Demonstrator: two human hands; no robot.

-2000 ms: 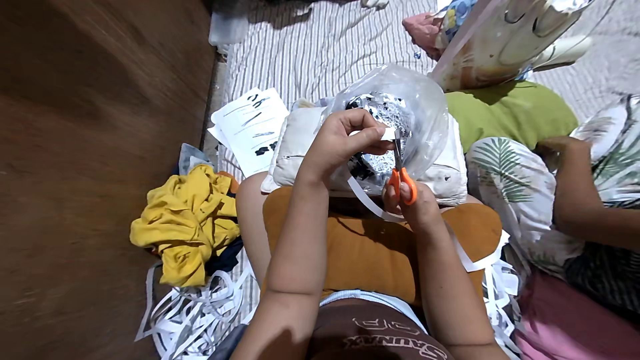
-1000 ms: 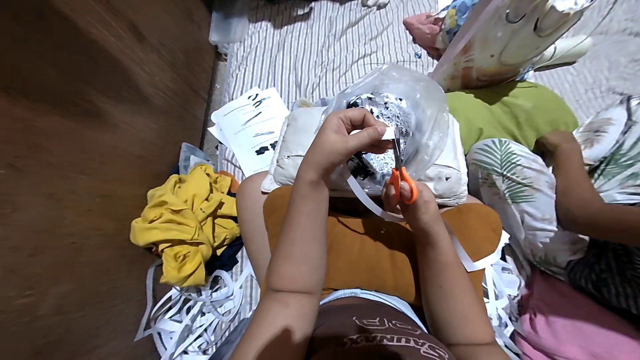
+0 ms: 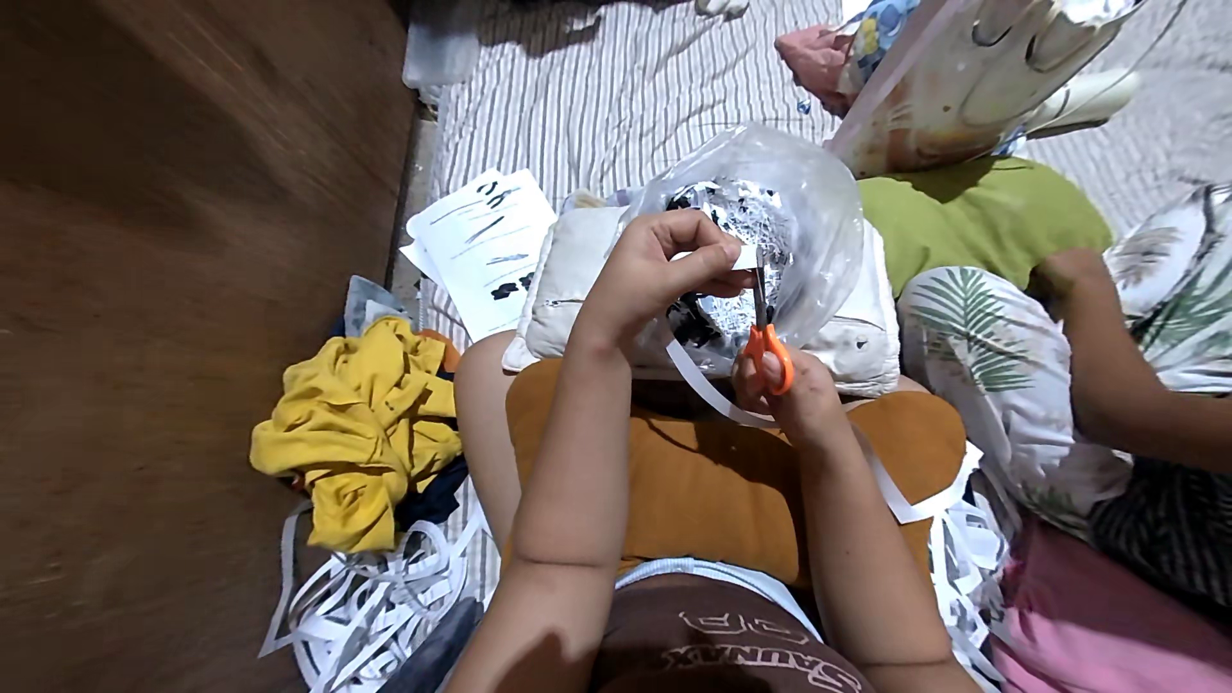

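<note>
My left hand pinches the end of a white strip between thumb and fingers. The strip curves down below the hands toward my right forearm. My right hand holds scissors with orange handles, their blades pointing away from me and meeting the strip's end just right of my left fingertips. Beneath and beyond both hands is an open clear plastic bag holding small shiny silver and dark pieces. The bag rests on a white pillow in front of my lap.
A brown cushion covers my lap. Yellow cloth and a heap of white strips lie at left, beside a brown wooden panel. Marked papers lie beyond. Another person's arm and a green pillow are at right.
The other person's arm at the right has shifted a little. My hands, the scissors and the strip stay in nearly the same place.
</note>
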